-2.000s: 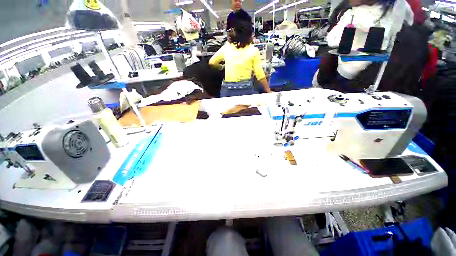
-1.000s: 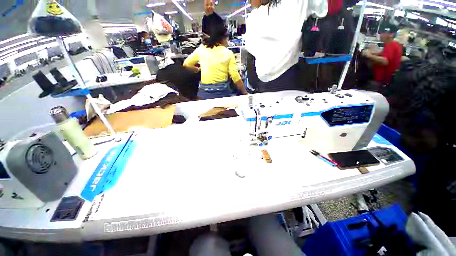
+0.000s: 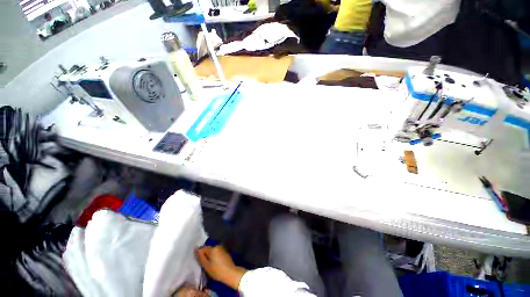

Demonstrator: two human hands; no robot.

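White cloth pieces point(image 3: 173, 246) lie low at the left, below the table edge, partly over a red basket rim point(image 3: 104, 204) and a blue thing. My right hand point(image 3: 219, 265), in a white sleeve, reaches in from the bottom and has its fingers closed at the right edge of the white cloth. My left hand point(image 3: 190, 292) is cut off by the bottom edge, just beside it under the cloth; its fingers cannot be made out. The white sewing machine point(image 3: 450, 113) stands at the right, with a small brown piece point(image 3: 411, 162) by its needle area.
A second machine point(image 3: 148, 93) and a bottle point(image 3: 183, 72) stand on the left of the white table point(image 3: 279, 145). Striped black-and-white bundles point(image 3: 29, 168) are piled at far left. Pens point(image 3: 494, 194) and a phone point(image 3: 517, 207) lie right. A person in yellow point(image 3: 353, 17) stands behind.
The view has swung left and down. Both hands, the white cloth, the red basket and the striped bundles have come into view. The blue crate at right has mostly moved out of view.
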